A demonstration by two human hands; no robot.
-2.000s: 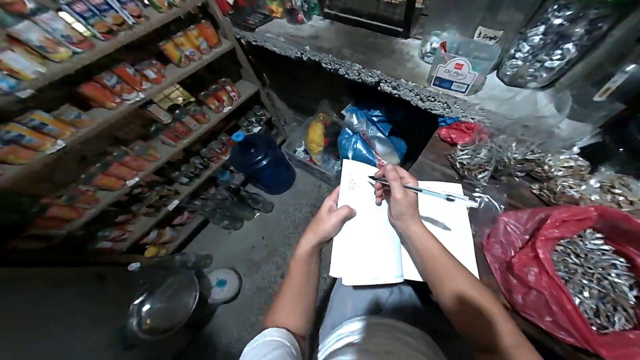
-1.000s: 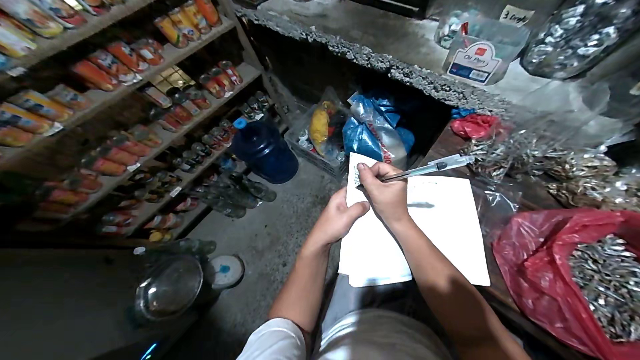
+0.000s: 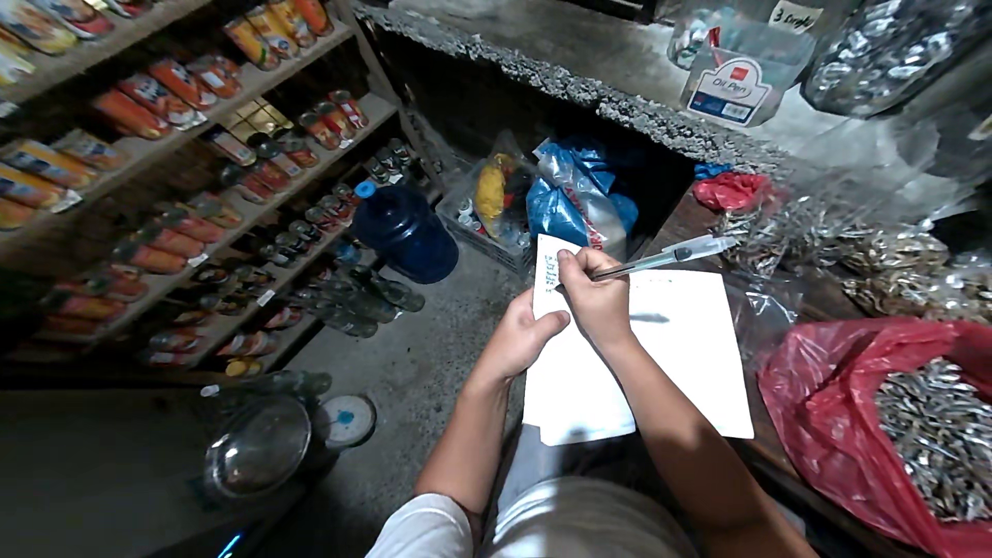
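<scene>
An open notebook [image 3: 690, 349] with white pages lies across my lap and the edge of a dark wooden table. My right hand [image 3: 601, 294] holds a clear-barrelled pen [image 3: 666, 256], its lower end at the upper part of the left page, where lines of handwriting show. The pen's barrel points up and to the right. My left hand [image 3: 527, 333] grips the left edge of the notebook, the thumb lying on the page and the fingers hidden beneath. A dark, narrow shadow falls on the right page beside my right hand.
Right of the notebook, a red plastic bag [image 3: 829, 395] holds small dried fish, with clear bags [image 3: 891, 256] of more behind. A rough concrete counter [image 3: 542, 62] runs above. Shelves of canned goods [image 3: 178, 132], a blue water jug [image 3: 407, 232] and glass bottles [image 3: 349, 302] stand left.
Two seconds ago my right hand was nearer the notebook's middle; it has moved left onto the written part of the left page. My left hand still holds the left edge.
</scene>
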